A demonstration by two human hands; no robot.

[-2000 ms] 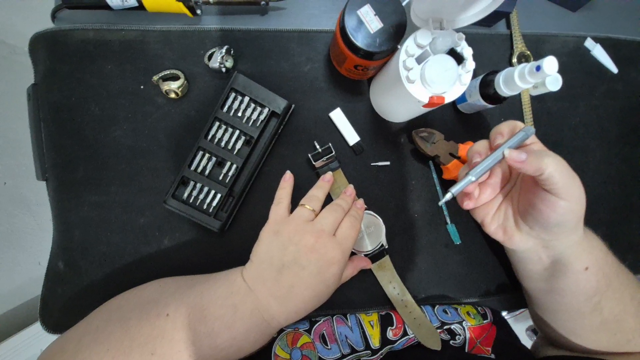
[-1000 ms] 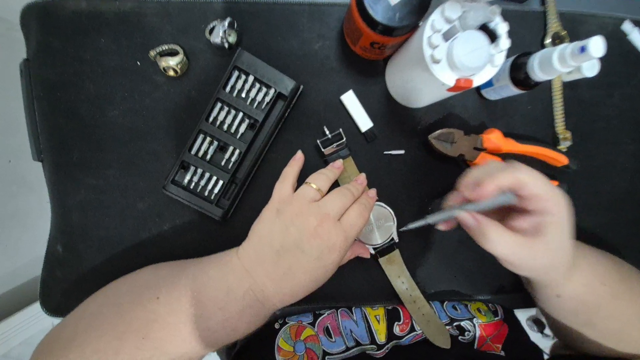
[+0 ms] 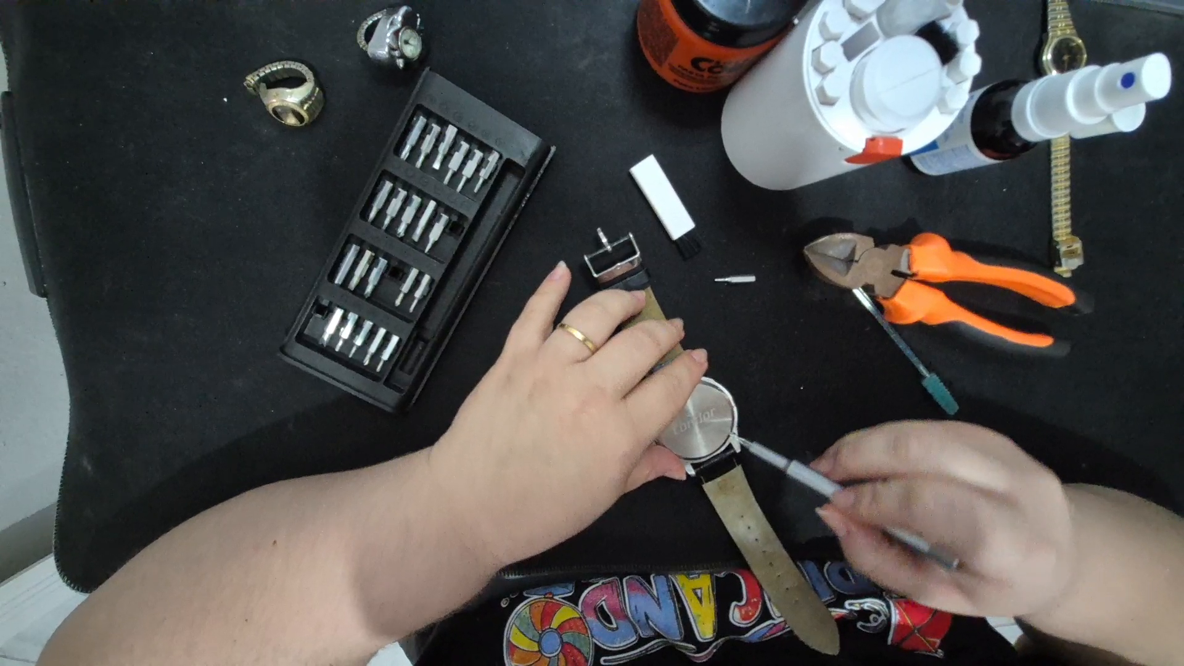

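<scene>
A wristwatch [image 3: 705,421] with a leather strap lies case-back up on the black mat. My left hand [image 3: 578,407] rests over its upper strap and the left part of the case, pressing it down with spread fingers. In my right hand [image 3: 953,509] is a slim silver precision screwdriver [image 3: 800,474], slanted, its tip at the lower right edge of the watch case beside the strap lug. The strap's long holed end [image 3: 772,564] points down toward the printed shirt. Above my left fingers a loose screwdriver bit [image 3: 736,278] lies near a small white brush [image 3: 662,197].
A black bit case [image 3: 527,176] stands left of my left hand, with two ring watches [image 3: 289,96] above it. Orange-handled pliers [image 3: 980,277] and a teal-ended tool [image 3: 939,392] lie right. A white container [image 3: 777,139], orange jar [image 3: 689,55], spray bottle [image 3: 999,120] and gold watch [image 3: 1062,203] are behind.
My right hand has lowered the screwdriver from above the mat to the edge of the watch case. My left hand has stayed on the watch. The view has moved closer.
</scene>
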